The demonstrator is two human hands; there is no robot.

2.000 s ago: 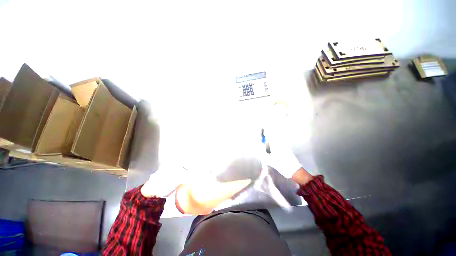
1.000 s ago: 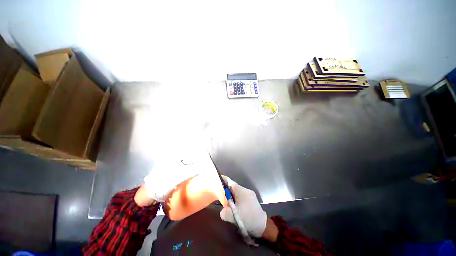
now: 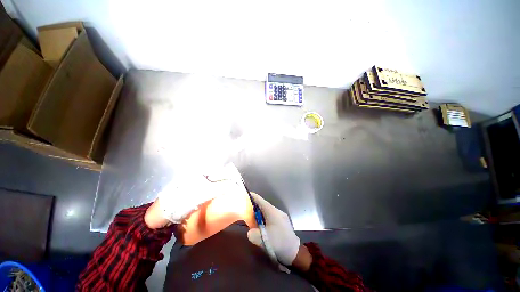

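Observation:
An orange leather panel (image 3: 212, 219) lies over the bench's front edge, close to my body, its far part washed out by glare. My left hand (image 3: 181, 197), in a white glove, holds the panel at its left side; its fingers are bleached by glare. My right hand (image 3: 277, 232), gloved in white, holds scissors (image 3: 258, 215) with dark blades and blue near the pivot. The blades point up and away along the panel's right edge. Whether they touch the panel cannot be told.
A calculator (image 3: 284, 90) and a tape roll (image 3: 312, 122) lie on the metal bench (image 3: 365, 182). Stacked wooden boards (image 3: 390, 90) and a small box (image 3: 454, 116) stand at the back right. An open cardboard box (image 3: 74, 97) is at left. A blue bucket (image 3: 39, 280) holds scraps.
Since the earliest frame, the view has shifted, glare has shrunk, and the right hand with the scissors has come nearer my body. Since one second ago, the hands and panel have barely moved.

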